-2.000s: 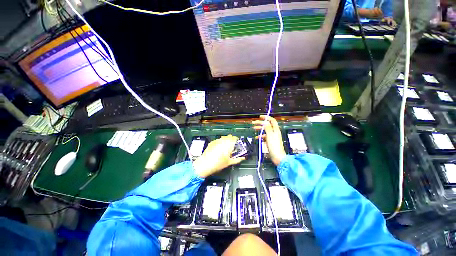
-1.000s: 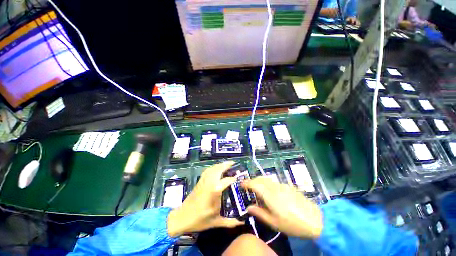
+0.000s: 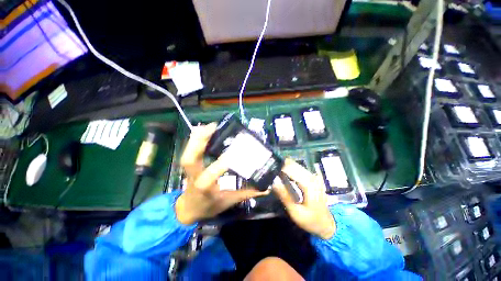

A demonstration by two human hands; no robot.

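My left hand (image 3: 206, 181) and my right hand (image 3: 305, 202) hold a black handset (image 3: 248, 159) above the tray, its white label facing me. The handset is tilted and slightly blurred. My left hand grips its left side, and my right fingers touch its lower right corner. A clear blister tray (image 3: 360, 198) lies below on the green mat, with labelled handsets such as one at the back (image 3: 284, 129) and one at the front right (image 3: 334, 172). The held handset and my hands hide much of the tray's left part. A thin white cable (image 3: 254, 57) hangs down behind the held handset.
A dark scanner with a yellow-white band (image 3: 146, 152) lies left of the tray, a black scanner (image 3: 380, 137) right of it. A white mouse (image 3: 36, 169) is far left. Keyboards (image 3: 258, 74), a yellow note (image 3: 345, 65) and monitors (image 3: 269, 20) are behind. Handset trays (image 3: 477, 147) stand right.
Both hands went from the tray's back row to near my lap, then up and forward with a handset. Its patterned face showed a second ago; now its label shows. The view has shifted.
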